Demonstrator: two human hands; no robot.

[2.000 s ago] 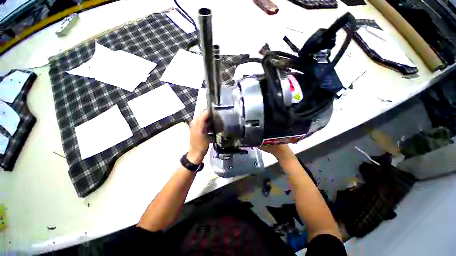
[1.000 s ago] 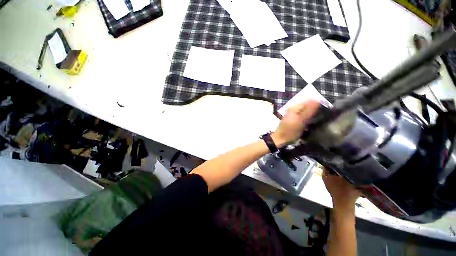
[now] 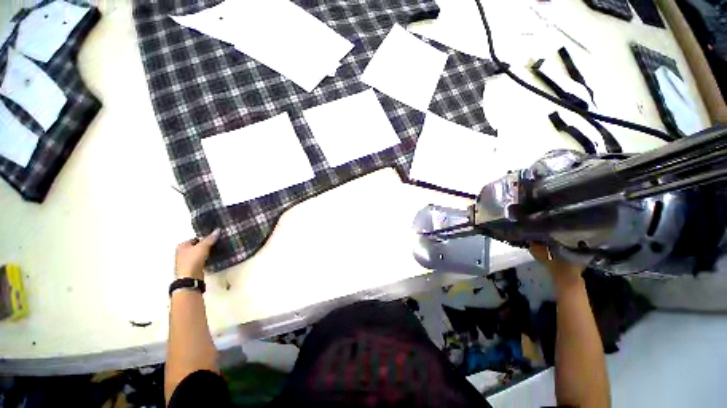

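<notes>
The plaid fabric lay point(image 3: 263, 231) lies flat on the table with several white paper pattern pieces point(image 3: 259, 159) on it. My left hand point(image 3: 195, 253) is at its near left corner, with the thumb on top and the fingers at the edge. The straight-knife cutter point(image 3: 606, 215) stands at the right, its column slanting to the upper right. Its base plate point(image 3: 450, 251) rests on the table near the front edge, clear of the cloth. My right hand point(image 3: 554, 256) is at the cutter's underside, partly hidden by the motor body.
A cut block point(image 3: 60, 147) with papers lies at the left. A yellow box point(image 3: 14, 291) is near the left rim. The power cable point(image 3: 558, 100) crosses the table at the upper right, near dark offcuts point(image 3: 572, 131). Scraps lie below the table edge.
My left hand has left the cutter and moved left to the lay's near corner. The view has turned. My right hand remains at the cutter.
</notes>
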